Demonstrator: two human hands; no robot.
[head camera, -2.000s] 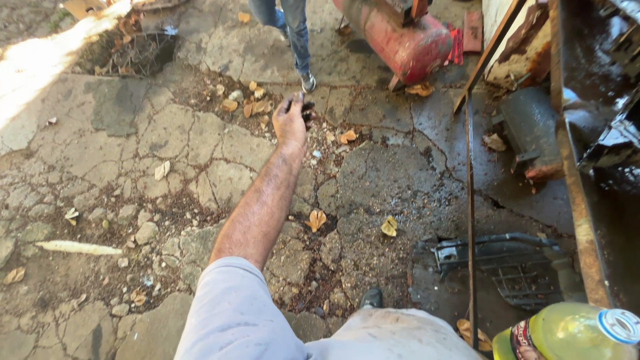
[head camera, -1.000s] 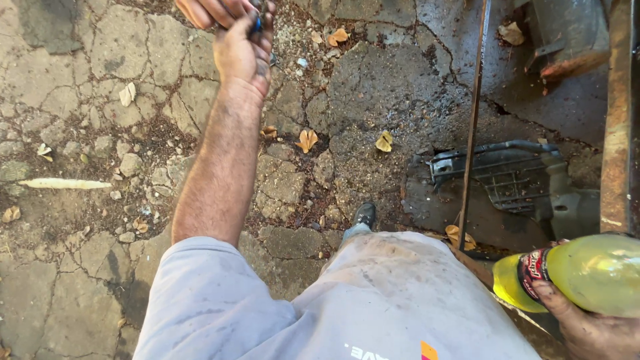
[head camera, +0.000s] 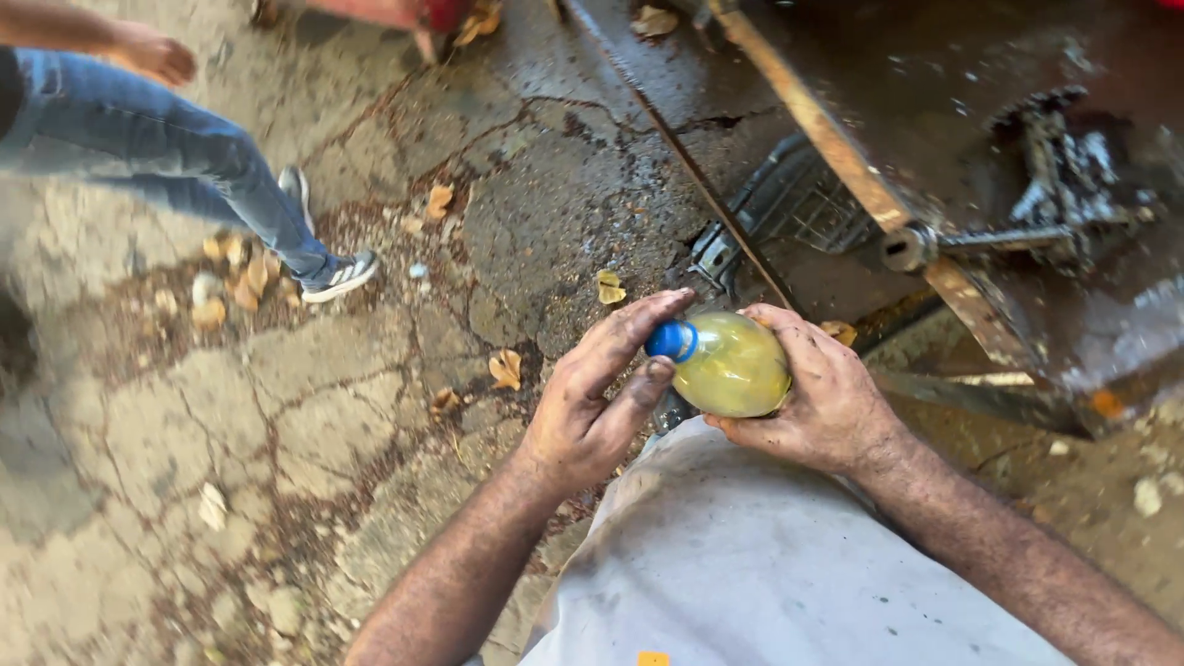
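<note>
A clear plastic bottle of yellow-green liquid (head camera: 735, 365) is held in front of my shirt, its neck pointing left. A blue screw cap (head camera: 672, 341) sits at the neck. My right hand (head camera: 823, 398) grips the bottle's body from the right. With soiled fingers and thumb, my left hand (head camera: 601, 398) closes around the blue cap from the left.
A metal workbench with a rusty edge (head camera: 832, 157) stands at the right, bearing a greasy metal part (head camera: 1064, 185). A thin rusty bar (head camera: 675, 148) slants beside a black plastic part (head camera: 786, 203) on the cracked ground. A person in jeans (head camera: 185, 139) is at upper left.
My left hand has come back from the other person's hand, at the upper left one second ago, to the bottle's neck. The bottle has moved leftward in my right hand. The capped neck now shows.
</note>
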